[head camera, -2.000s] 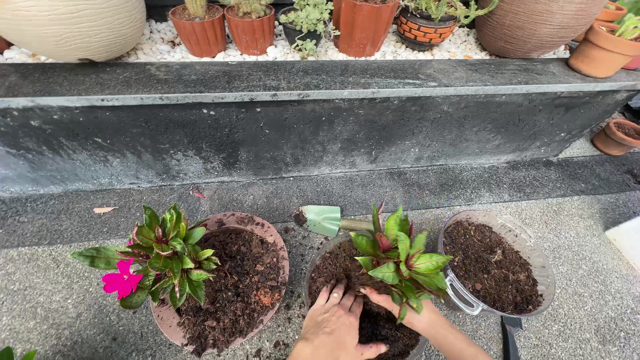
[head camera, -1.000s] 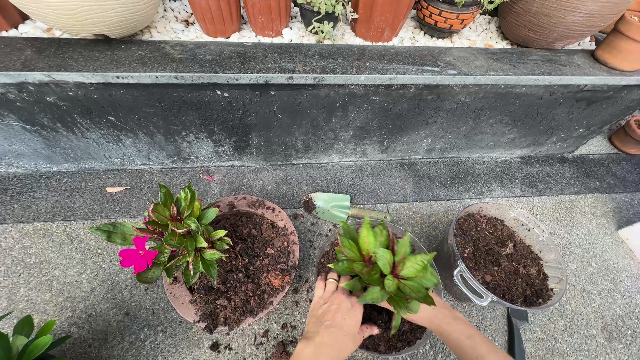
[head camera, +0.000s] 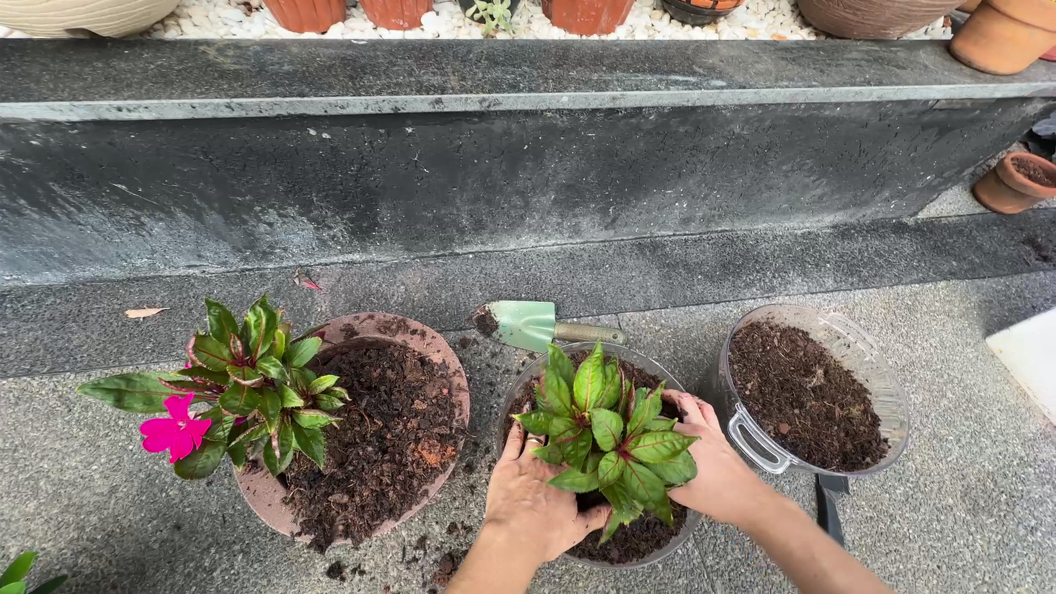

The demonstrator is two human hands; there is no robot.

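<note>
A leafy green plant with reddish veins (head camera: 610, 429) stands upright in a round clear plastic pot (head camera: 689, 528) of dark soil. My left hand (head camera: 536, 495) lies on the soil at the plant's left side, thumb and fingers apart, fingertips partly under leaves. On the plant's right, my right hand (head camera: 714, 462) reaches into the pot; leaves hide part of its fingers, so its grip does not show. Behind the pot lies a green hand trowel (head camera: 528, 324) with soil on its tip.
To the left, a pinkish round pot (head camera: 268, 503) holds soil and a magenta-flowered plant (head camera: 247, 388). A clear handled tub of soil (head camera: 813, 396) stands right, beside a black handle (head camera: 829, 507). A dark ledge (head camera: 528, 70) with potted plants runs behind.
My right hand has moved from in front of the plant's lower leaves to its right side. The plant's leaves have shifted and now stand between both hands. The view has tilted down somewhat.
</note>
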